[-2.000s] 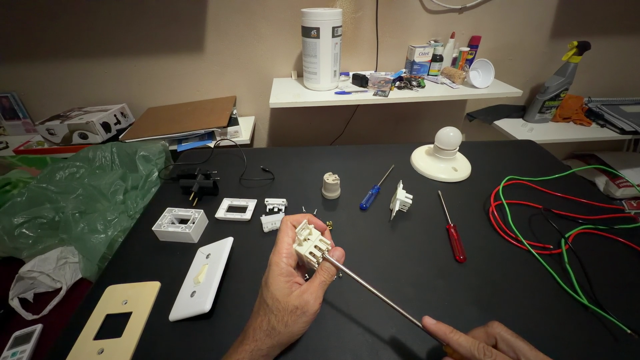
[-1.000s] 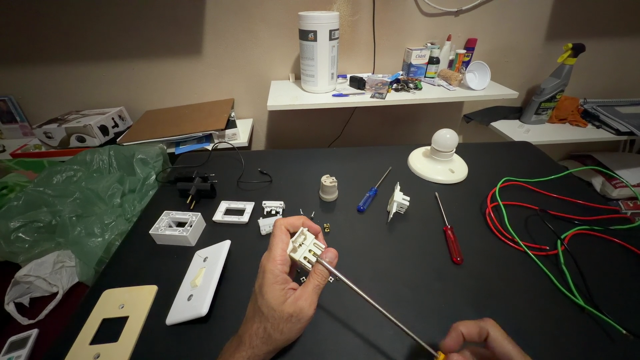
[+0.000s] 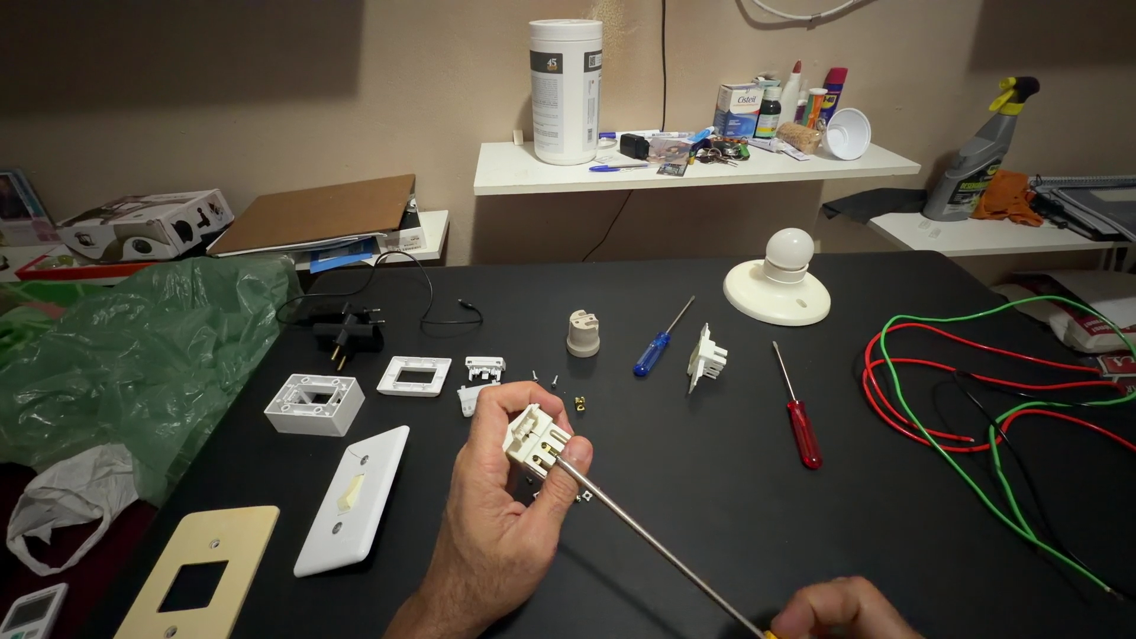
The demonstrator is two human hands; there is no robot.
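Note:
My left hand (image 3: 510,510) grips a white plastic electrical module (image 3: 536,441) between thumb and fingers, its slotted side with terminals facing up. The long metal shaft of a screwdriver (image 3: 661,541) slants from lower right, its tip at a terminal of the module. My right hand (image 3: 839,611), at the bottom edge, pinches the yellow handle, which is mostly hidden. Just beyond the left hand lie small white switch parts (image 3: 485,368), loose screws (image 3: 555,382) and a brass terminal piece (image 3: 580,404). Other small metal pieces lie partly hidden behind the left thumb.
On the black table are a white switch plate (image 3: 353,506), a beige plate (image 3: 200,572), a white box (image 3: 315,405), a lamp socket (image 3: 583,334), a blue screwdriver (image 3: 652,353), a red screwdriver (image 3: 803,430), another module (image 3: 706,358), a bulb on a round base (image 3: 777,297) and coiled wires (image 3: 896,382).
My right hand has shifted lower on the screwdriver, from beside its shaft to the yellow handle at the bottom edge. The left hand still holds the module.

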